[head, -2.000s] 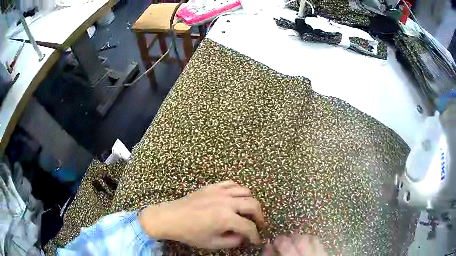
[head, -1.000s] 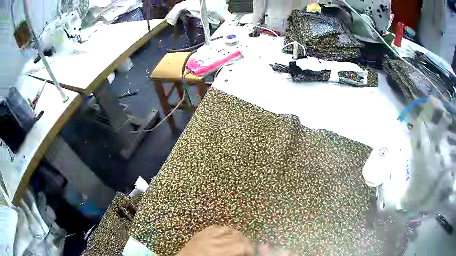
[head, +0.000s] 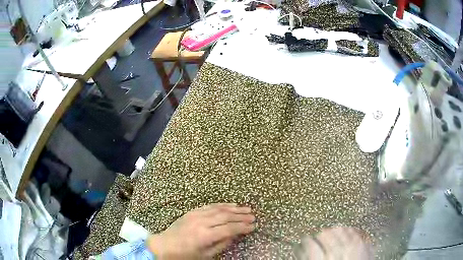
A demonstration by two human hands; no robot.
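The garment panel [head: 243, 137], dark cloth with small tan-gold print, lies spread over the white table, with a raised fold near its far edge. My left hand [head: 205, 231] lies flat on the panel at the bottom centre, palm down, fingers pointing right. My right hand [head: 337, 246] is at the bottom edge, blurred and partly cut off, on or just over the panel; its fingers cannot be made out. The sewing machine head [head: 431, 127] stands at the right, blurred. A white lamp paddle [head: 375, 129] is beside it. The needle area is not clear.
Dark and white trims [head: 325, 44] lie at the table's far side, with stacked patterned pieces [head: 325, 15] behind. A pink and white power strip [head: 210, 36] is at the far left corner, above a wooden stool [head: 175, 46]. Black snips [head: 453, 200] lie right. Patterned cloth [head: 109, 218] hangs low left.
The view has shifted. My left hand, mostly cut off a second ago, now shows flat on the panel with fingers extended. My right hand shows farther right. The panel keeps about the same lie.
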